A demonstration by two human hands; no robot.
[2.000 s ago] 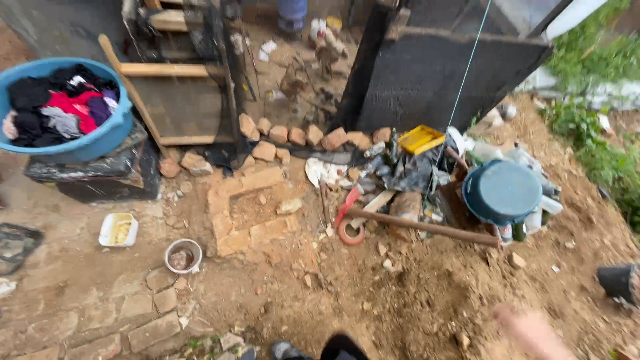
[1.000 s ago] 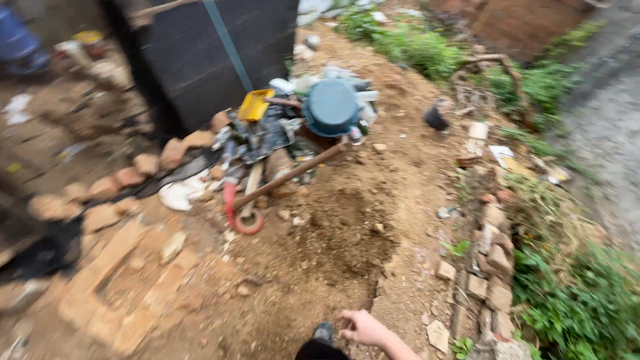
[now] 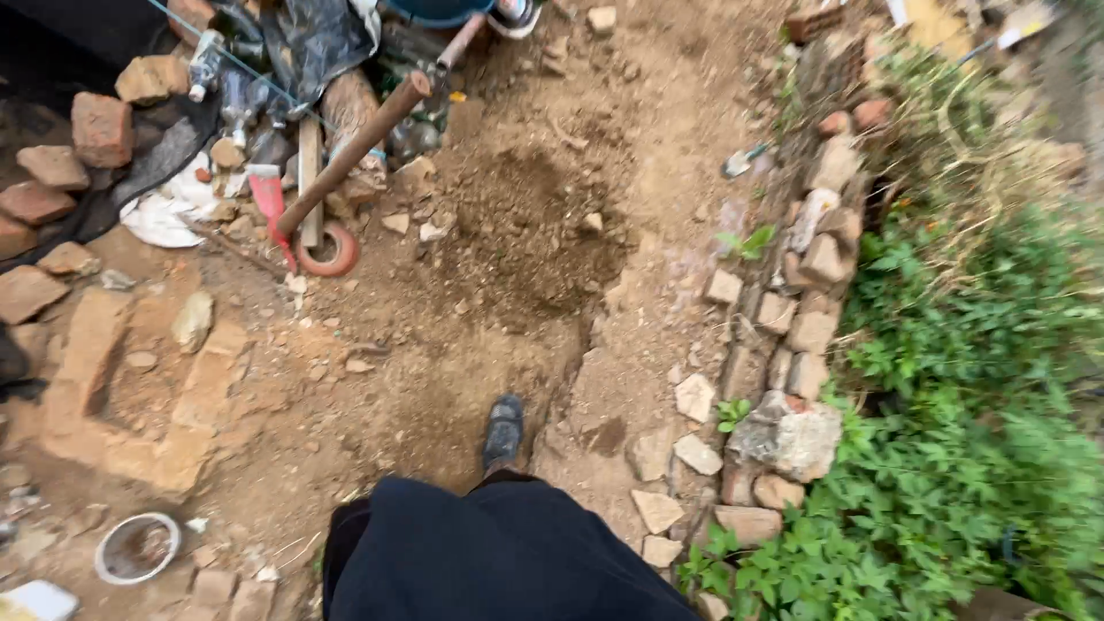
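Observation:
Neither of my hands shows at this moment. My dark clothing fills the bottom middle, and one dark shoe stands on the bare soil. Ahead of it lies a patch of loose, darker soil. To the upper left, a long wooden handle slants over a wooden slat, its lower end at a red tool part. Beside that end a reddish ring rests on the ground. Part of a blue basin is visible at the top edge.
A low wall of bricks and stones runs along the right, with green plants beyond. Loose bricks, black plastic and bottles lie upper left. A brick frame and a white bowl are at left.
The view has swung right, then down toward my feet. A bare hand, seen low in the frame one second ago, is out of view now.

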